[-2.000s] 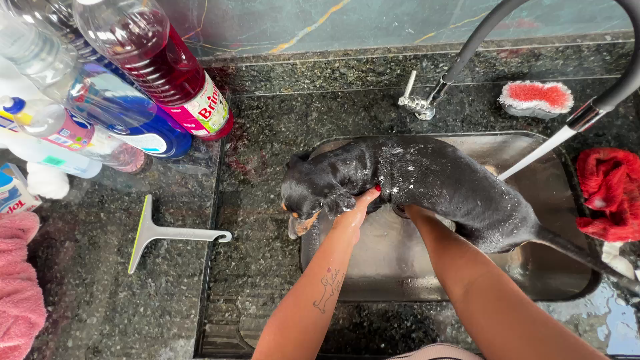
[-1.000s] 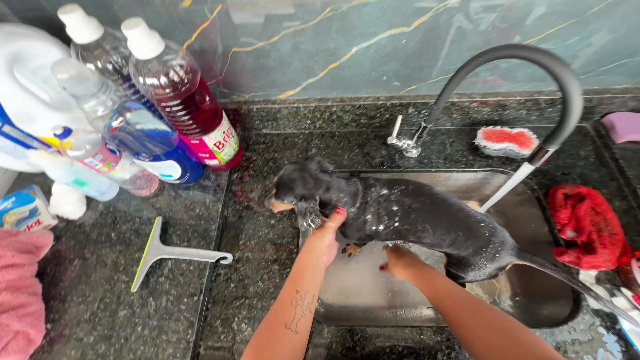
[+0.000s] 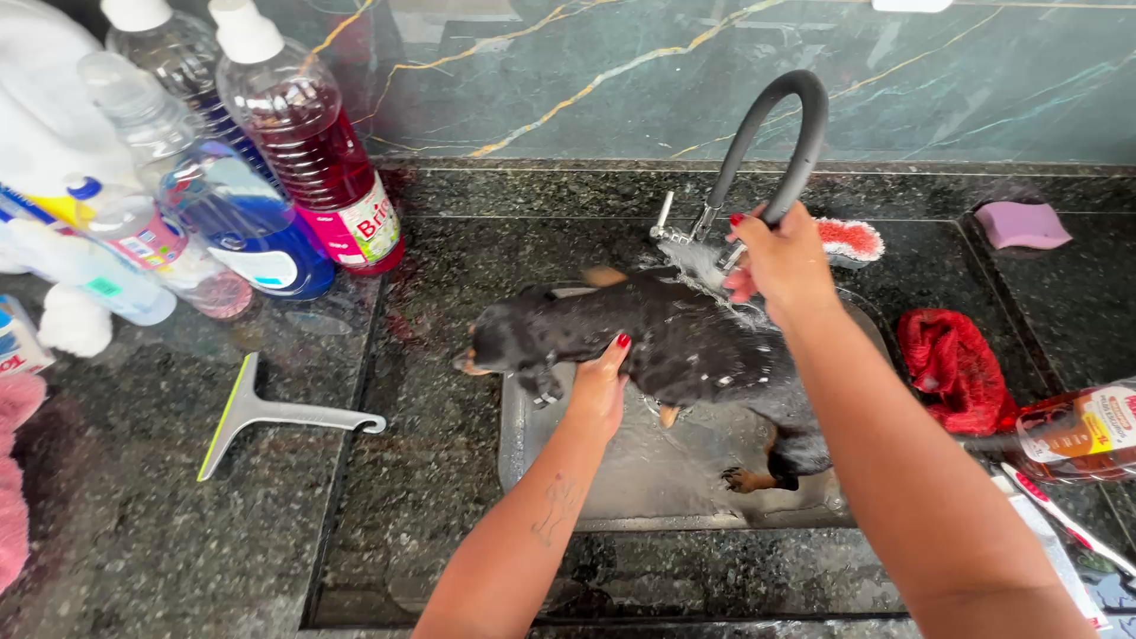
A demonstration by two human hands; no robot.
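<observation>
A wet black-and-tan puppy (image 3: 701,342) stands in the stainless steel sink (image 3: 621,501), its head past the left rim and bits of white foam on its coat. My left hand (image 3: 599,390) holds it under the chest, the fingers hidden beneath the body. My right hand (image 3: 785,262) grips the end of the dark flexible faucet hose (image 3: 812,115) above the puppy's back. Water sprays from the nozzle onto the back and splashes near the rear rim.
Bottles of coloured liquid (image 3: 311,151) stand at the left behind a grey squeegee (image 3: 284,413). A red-and-white scrub brush (image 3: 848,241), purple sponge (image 3: 1022,224), red cloth (image 3: 954,368), amber bottle (image 3: 1078,435) and toothbrush (image 3: 1065,519) lie right of the sink. A pink towel (image 3: 13,479) is far left.
My right hand has left the puppy's underside and taken hold of the faucet hose end. The water now lands on the puppy's back. My left hand stays at the chest.
</observation>
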